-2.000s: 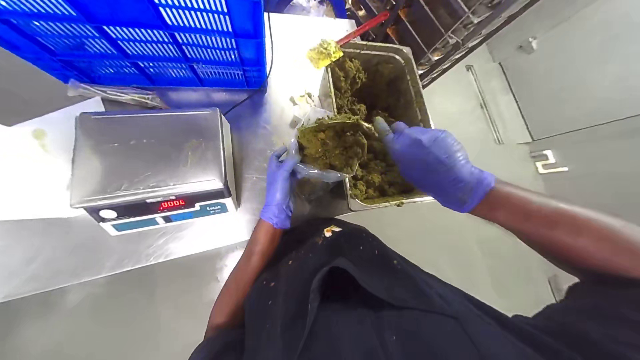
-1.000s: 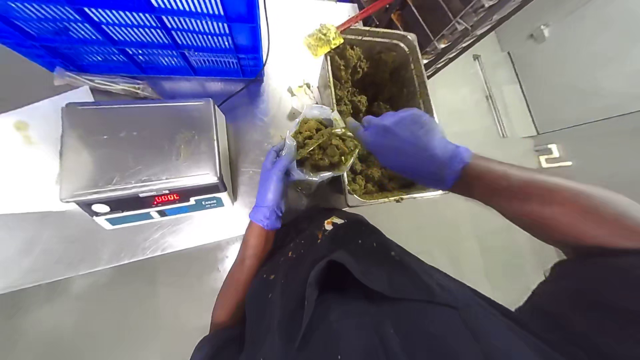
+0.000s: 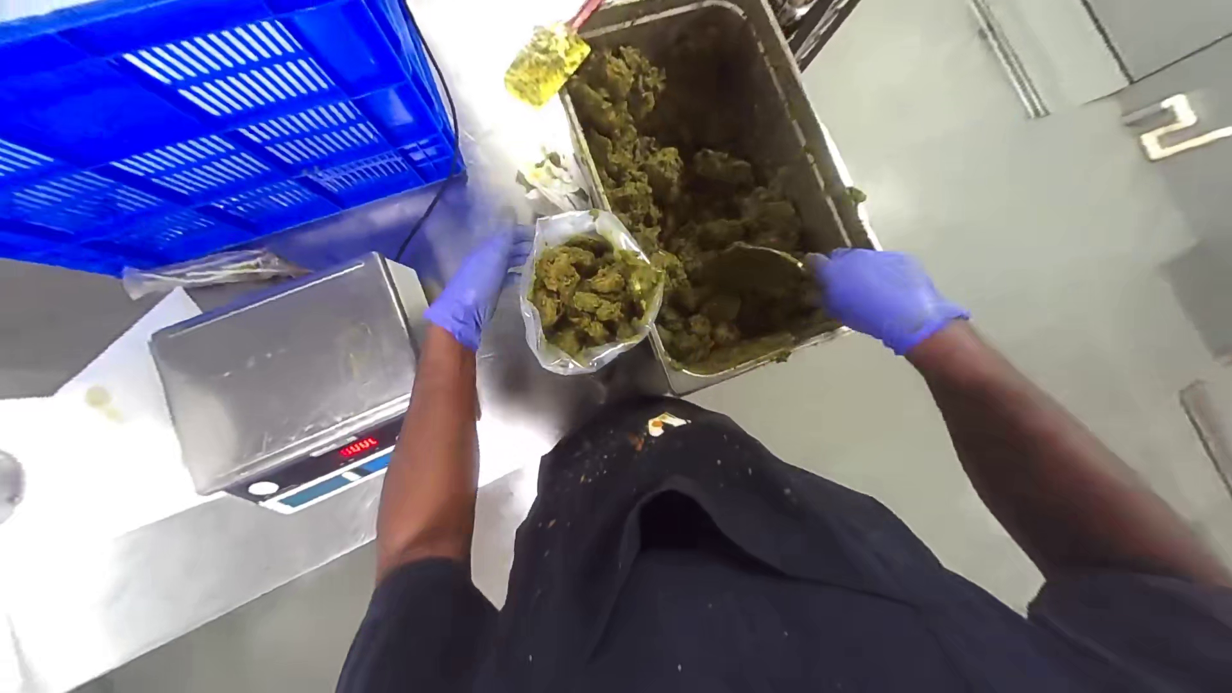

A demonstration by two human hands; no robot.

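A clear plastic bag (image 3: 592, 294), its mouth spread wide, holds green-brown chunky food. My left hand (image 3: 481, 284), in a blue glove, is at the bag's left side; its fingers are blurred, and whether they grip the plastic cannot be told. Right of the bag stands a deep metal container (image 3: 813, 144) with more of the same food (image 3: 712, 183). My gloved right hand (image 3: 881, 294) is closed on a spoon at the container's right wall, and the spoon's bowl (image 3: 760, 260) lies down in the food.
A digital scale (image 3: 289, 371) with a bare steel platform is on the steel table at left. Behind it stands a blue plastic crate (image 3: 241, 115), with a black cable beside it. A food-smeared spatula (image 3: 547, 64) with a red handle rests by the container's upper left corner.
The spoon and my right hand have moved from the bag's mouth to the right side of the container. The bag's mouth now shows free of the spoon.
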